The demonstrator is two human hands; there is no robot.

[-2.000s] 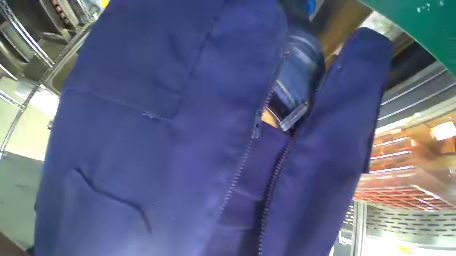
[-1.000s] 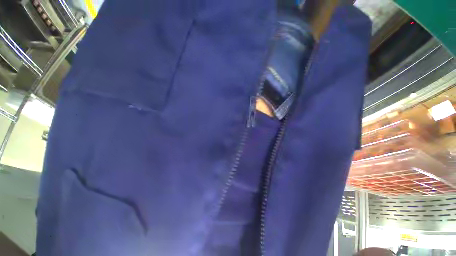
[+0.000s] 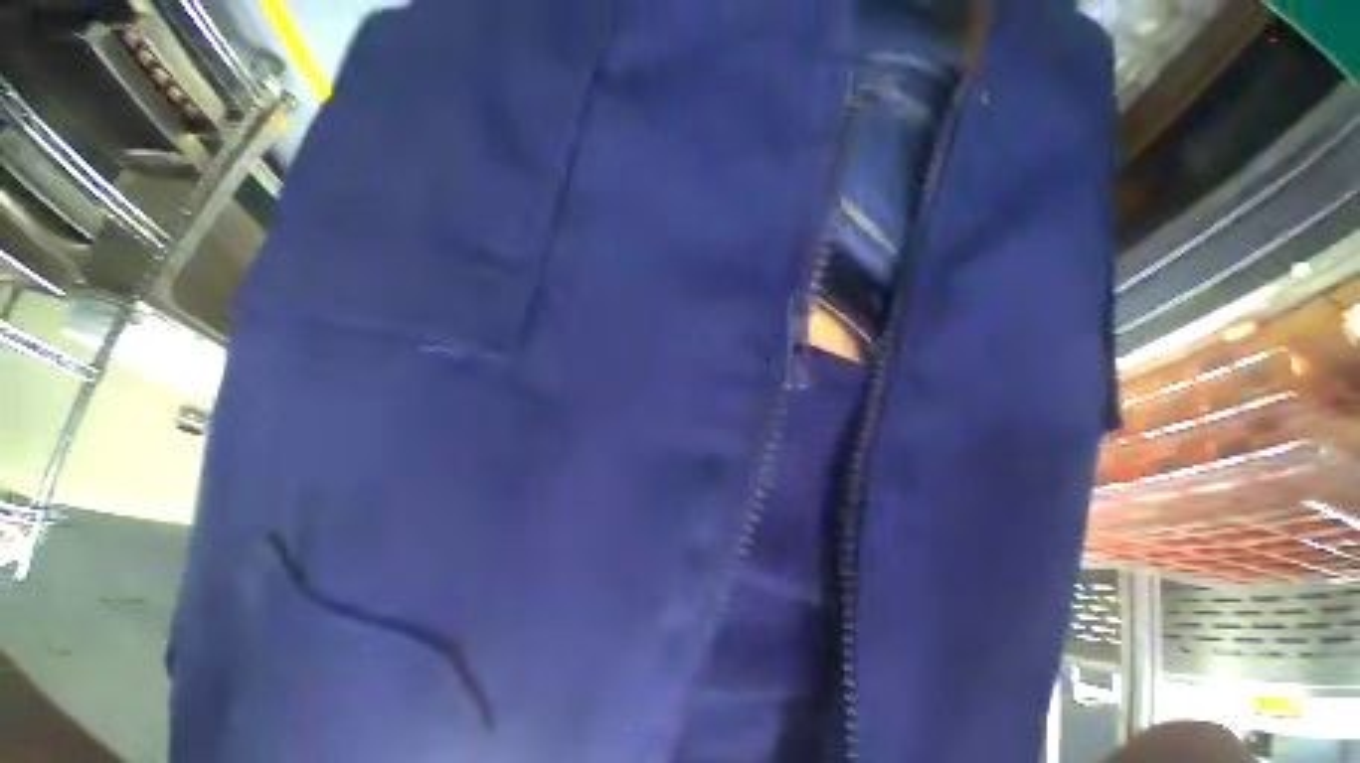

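No hand can be made out. The dark blue work jacket (image 3: 448,447) fills the middle of the view, its front zip partly open. Blue jeans (image 3: 895,142) and a black belt show through the gap. At the right edge are stacked orange-brown fixtures (image 3: 1216,477) with silver bars. Blurred brownish shapes are cut off by the bottom left and bottom right edges, and I cannot tell what they are.
Wire racks (image 3: 142,246) with dark trays stand at the upper left by a yellow floor line (image 3: 296,45). A green top (image 3: 1327,27) shows at the upper right corner. A perforated metal panel (image 3: 1260,619) and a pale upright post (image 3: 1141,641) are at the lower right.
The green top has slid up and right, so less shows. The stacked fixtures sit slightly further right than a second ago. A brownish shape has come in at the bottom right.
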